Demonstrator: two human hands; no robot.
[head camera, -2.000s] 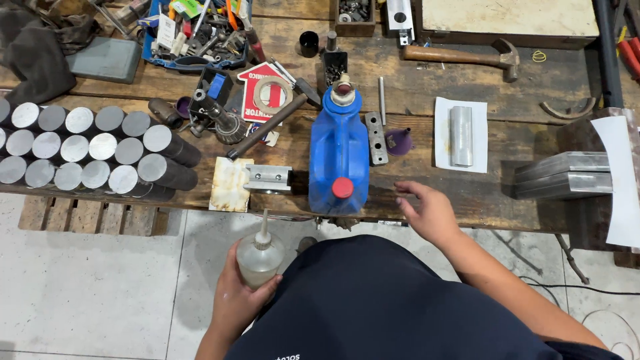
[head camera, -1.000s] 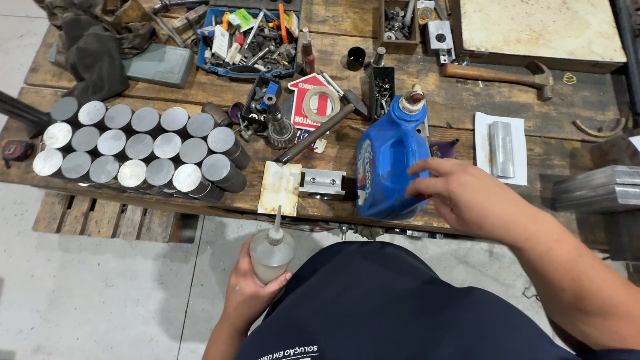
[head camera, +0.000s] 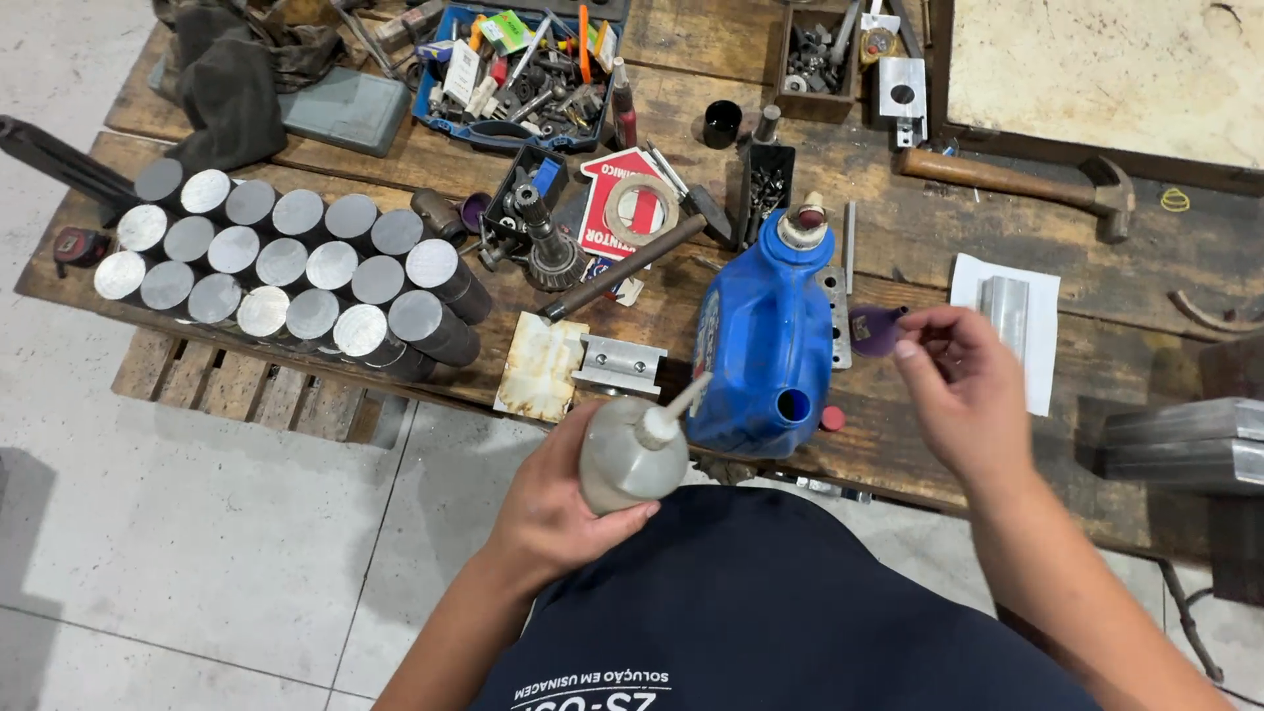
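My left hand (head camera: 558, 494) is closed around a translucent squeeze bottle (head camera: 632, 459) with a long thin spout, held in front of the bench edge. A blue plastic jug (head camera: 760, 336) stands at the bench's front edge, its front opening (head camera: 792, 405) uncovered. Beside its base lies a red cap (head camera: 832, 419). My right hand (head camera: 963, 370) is at the narrow tip of a purple funnel (head camera: 874, 331), thumb and forefinger close to it; whether they grip it cannot be told. A drilled metal block (head camera: 620, 365) rests left of the jug by a stained paper (head camera: 538, 365).
Several round metal billets (head camera: 311, 314) stand on the left of the bench. Behind are a blue toolbox (head camera: 513, 128), a black bin of screws (head camera: 765, 188) and a hammer (head camera: 1007, 183). Metal bars (head camera: 1185, 449) are stacked at the right, near an aluminium piece (head camera: 1004, 311) on white paper.
The red cap has come off the jug and now lies on the bench. My right hand has moved from the jug to the funnel. The squeeze bottle has come up closer to the jug.
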